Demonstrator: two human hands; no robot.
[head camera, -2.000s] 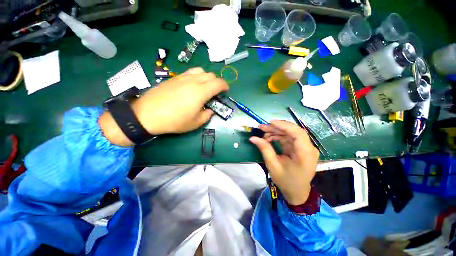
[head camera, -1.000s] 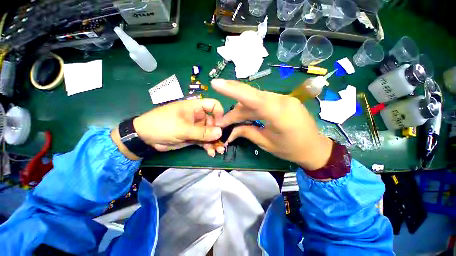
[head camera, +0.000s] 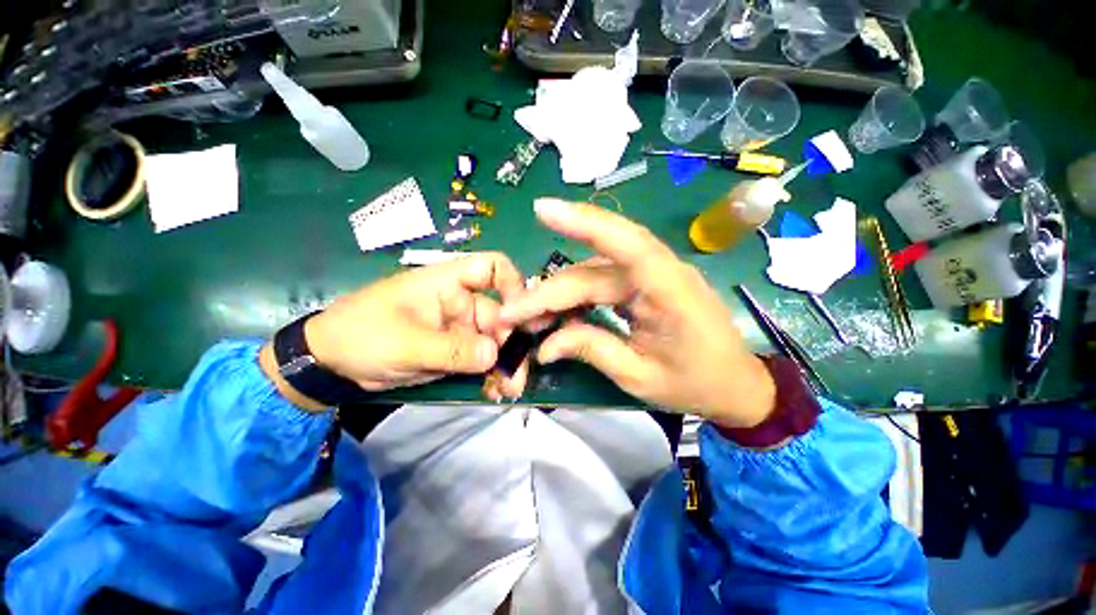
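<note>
A small black device part (head camera: 517, 348) is between my two hands, close to the mat's front edge. My left hand (head camera: 415, 324) grips it from the left with bent fingers. My right hand (head camera: 643, 318) touches it from the right with thumb and fingers, its index finger raised. The fingers hide most of the part. A small dark piece with a circuit-like face (head camera: 555, 262) lies just behind the hands, partly covered.
Behind the hands are white tissue (head camera: 585, 120), flex parts (head camera: 463, 207) and a dotted card (head camera: 393, 216). An amber dropper bottle (head camera: 733, 216), tweezers (head camera: 889, 282) and marked white bottles (head camera: 962, 192) stand or lie to the right.
My hands have come together from apart, with the black part between them. Since a second ago they have shifted slightly, and the view has moved little.
</note>
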